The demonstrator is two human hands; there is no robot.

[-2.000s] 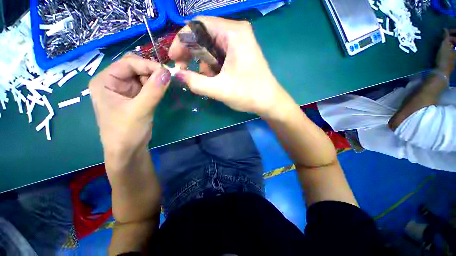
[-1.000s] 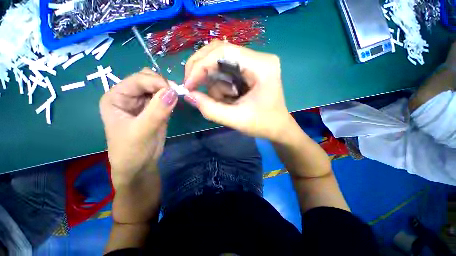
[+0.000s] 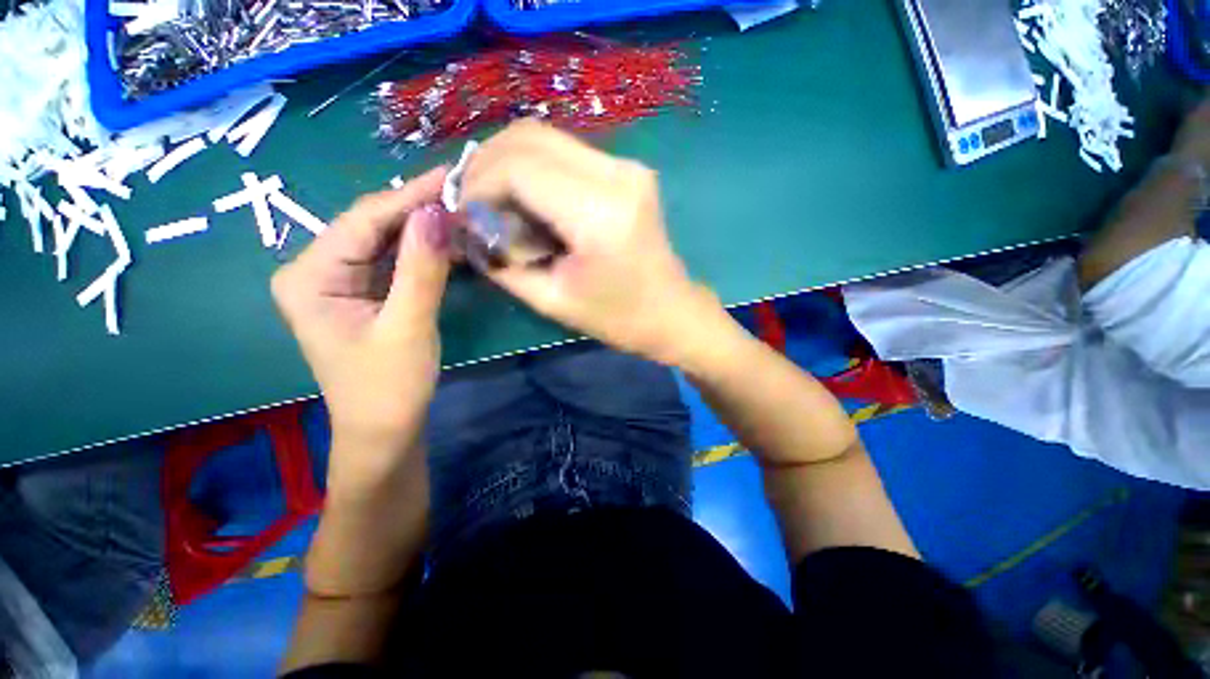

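My left hand [image 3: 372, 285] and my right hand [image 3: 571, 239] meet over the mat, their fingertips close together. A small white piece [image 3: 458, 175] stands up between the fingertips, curved at its top. My left thumb and fingers are pinched; what lies between them is hidden. A dark and silver hand tool [image 3: 494, 236] is in my right hand, its silver end toward my left thumb. The slim metallic stick is not clearly seen now. A pile of red lead wires [image 3: 557, 86] lies just beyond my hands.
Loose white strips [image 3: 177, 228] and a white heap lie at left. Blue trays [image 3: 285, 61] of silver-grey sticks stand at the back. A digital scale [image 3: 975, 80] is at right, beside more white strips. A coworker in white [image 3: 1048, 345] sits at right. The green table's front edge crosses below my hands.
The stick that pointed up from my left fingers no longer shows. The tool in my right hand has swung down toward my left thumb, and my right hand has moved left. The white piece now points upward.
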